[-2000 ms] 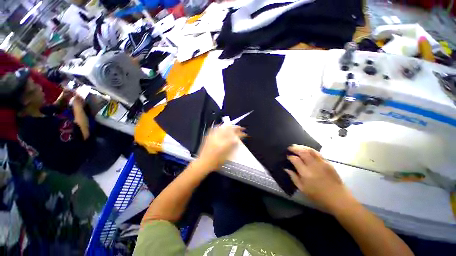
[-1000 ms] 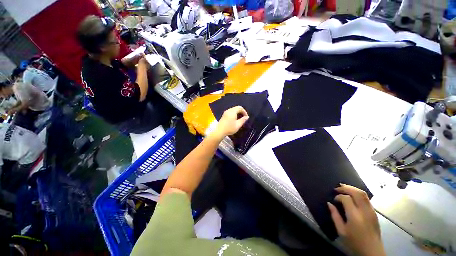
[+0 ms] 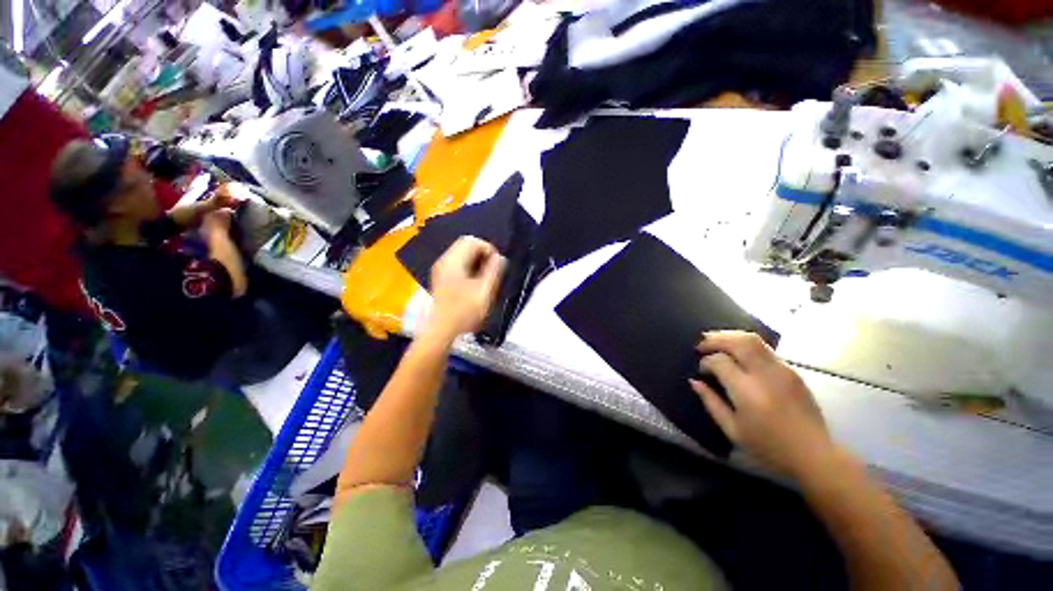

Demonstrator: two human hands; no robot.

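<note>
A black cut panel [image 3: 658,323] lies flat on the white table, its near corner at the front edge. My right hand [image 3: 756,393] rests on its right part, fingertips on the cloth. A pile of black panels [image 3: 508,219] lies to the left, its near end bunched. My left hand [image 3: 468,283] is on this pile with fingers curled; whether it pinches a layer is hard to tell. Another black panel pile [image 3: 612,173] lies flat behind, between the two.
The white sewing machine [image 3: 912,219] stands at the right, snips [image 3: 976,403] by its bed. Orange-yellow sheet [image 3: 456,173] covers the table's left end. A blue crate [image 3: 289,444] stands below left. A person [image 3: 162,277] sits at another machine [image 3: 303,162]. Black-and-white cloth [image 3: 716,52] lies behind.
Since two seconds ago, the white pointed piece by my left hand is gone from view, and the front panel lies apart from the back pile. Since one second ago, mainly the camera view has swung right.
</note>
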